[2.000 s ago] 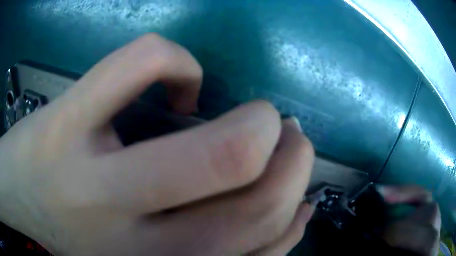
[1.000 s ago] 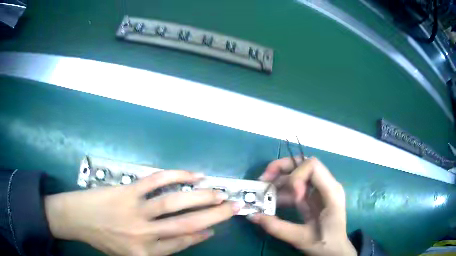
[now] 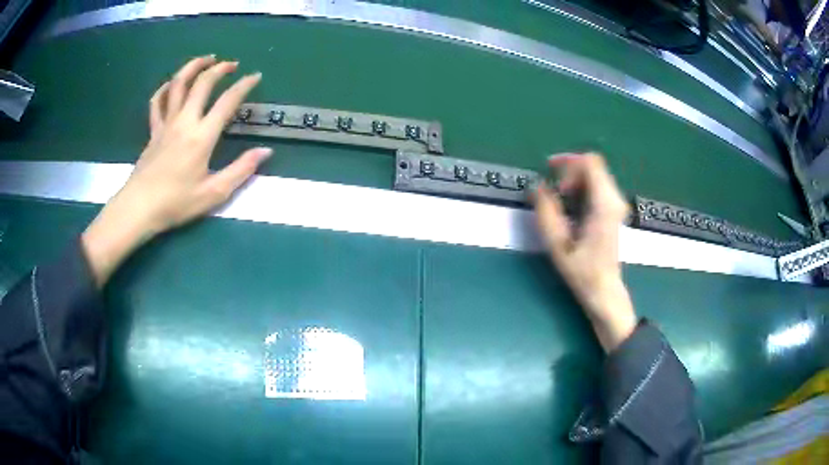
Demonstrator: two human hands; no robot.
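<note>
One fixture bar [image 3: 332, 129] lies on the darker green surface, with small dark components in a row. My left hand [image 3: 195, 136] is at its left end with fingers spread, hiding that end. A second fixture bar [image 3: 468, 177] lies lower and further right, along the silver strip. My right hand [image 3: 582, 204], blurred, is curled around its right end, with thumb and forefinger on either side. That end is hidden. Something dark shows between the right fingers; I cannot tell what it is.
The silver strip [image 3: 336, 209] runs across the view. A dot-grid sheet [image 3: 314, 365] lies on the near green bench [image 3: 209, 318]. More bars [image 3: 682, 218] lie end to end at the right, near a pale perforated piece [image 3: 804, 262]. Yellow and grey cloth shows at the lower right.
Both hands have moved from the near bench to beyond the strip. The bar they held is off the bench, uncovering the dot-grid sheet. Two bars now lie nearly end to end beyond it.
</note>
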